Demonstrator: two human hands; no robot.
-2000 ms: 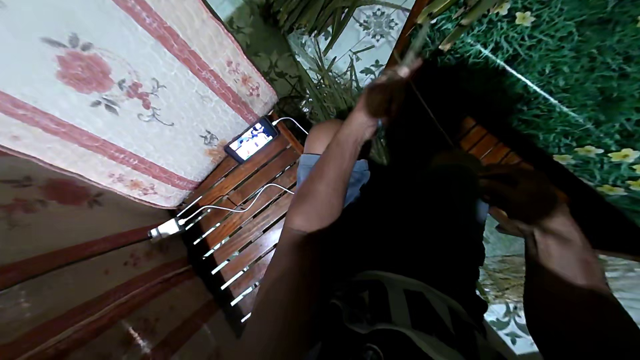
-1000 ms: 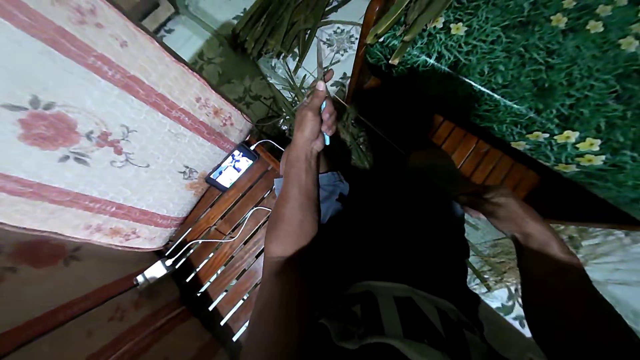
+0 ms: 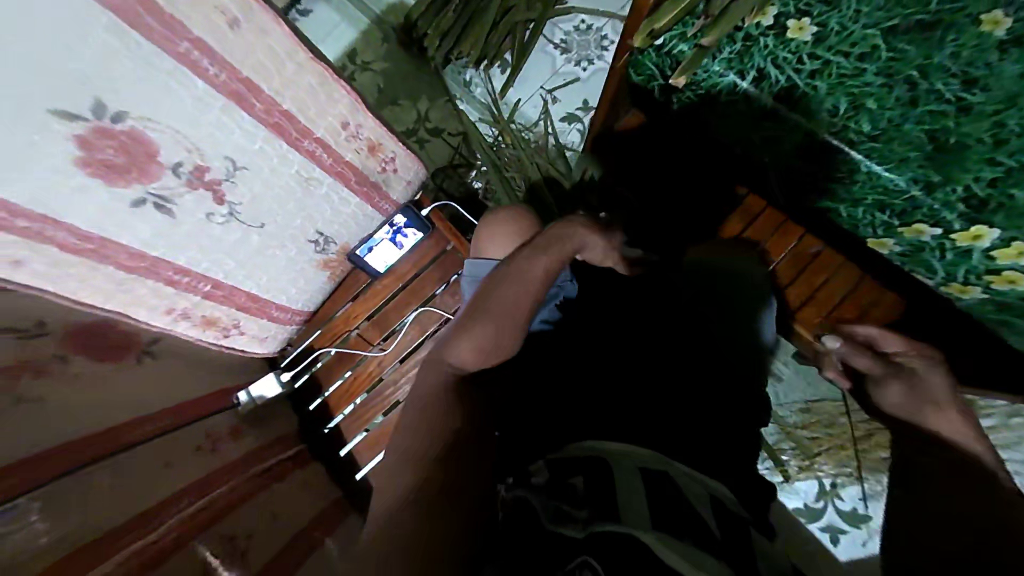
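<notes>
My left hand [image 3: 600, 242] is over my lap beside my bare knee, its fingers curled and partly lost in shadow; what it holds cannot be made out. To the right, my right hand [image 3: 884, 364] has thumb and fingers pinched together on a thin dark strand [image 3: 854, 448], which hangs down over the tiled floor. Between the hands, dark shadow and dark cloth hide any detail. Long green leaf strips [image 3: 520, 148] lie beyond my knee.
A lit phone [image 3: 392, 240] with a white cable rests on the slatted wooden bench [image 3: 384, 352], beside floral fabric [image 3: 240, 136]. A white adapter [image 3: 262, 390] is at left. At right are a wooden frame [image 3: 832, 268], a green flowered surface [image 3: 904, 152] and dry stalks [image 3: 668, 20].
My left hand has come down from beside the leaves to my lap; the small knife with a light blue handle it held one second ago no longer shows clearly. My right hand appears farther right.
</notes>
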